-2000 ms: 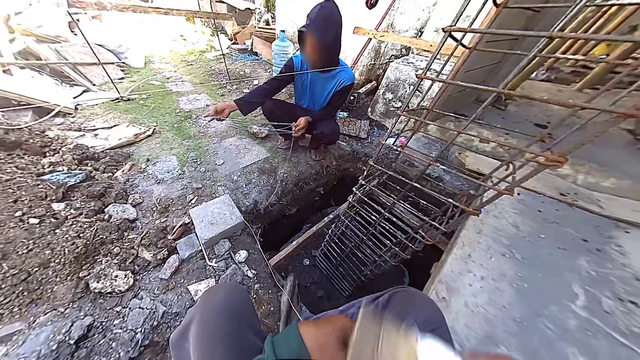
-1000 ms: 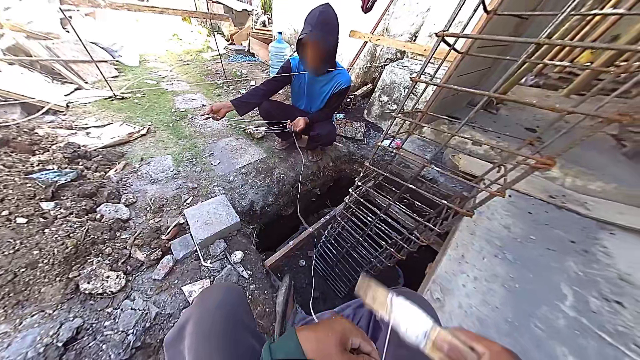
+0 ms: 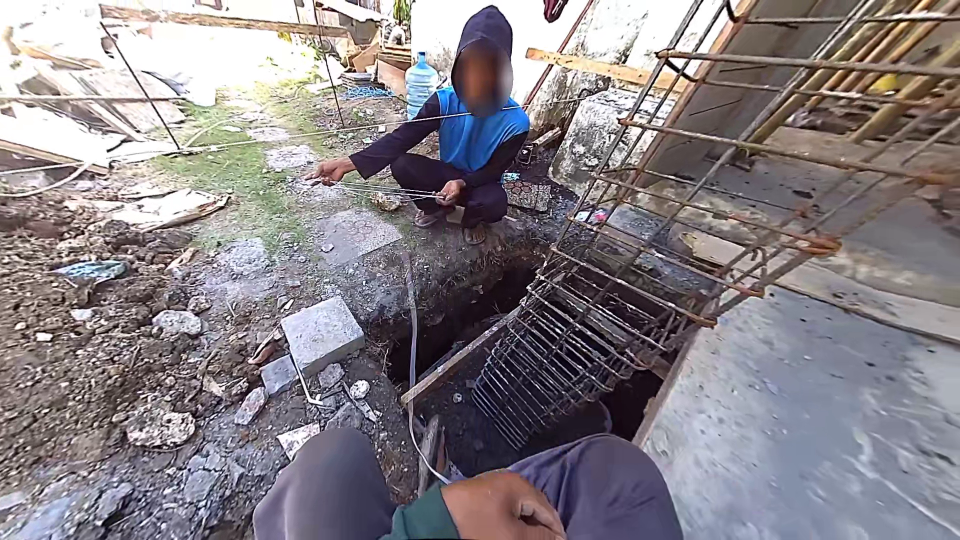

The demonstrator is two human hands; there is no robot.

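My left hand (image 3: 504, 507), in a green sleeve, rests low between my knees with its fingers curled; a pale string (image 3: 412, 360) runs up from beside it across the pit edge. Whether the string lies in its fingers is hidden. My right hand is out of the frame. Beyond the pit, a person (image 3: 469, 142) in a blue and dark hooded top squats, holding thin strings (image 3: 386, 190) stretched between both hands. A rusty steel rebar cage (image 3: 577, 330) slants down into the pit in front of me.
A wooden board (image 3: 465, 356) spans the pit (image 3: 450, 322). Left of it lie a concrete block (image 3: 322, 334), a bent metal rod (image 3: 301, 379) and heaped soil (image 3: 97, 352). A concrete slab (image 3: 810, 420) is on the right. A blue water jug (image 3: 421, 84) stands behind the person.
My right hand, with a wooden-handled tool or brush in it one second ago, has left the view. The string near my left hand has shifted and hangs farther left.
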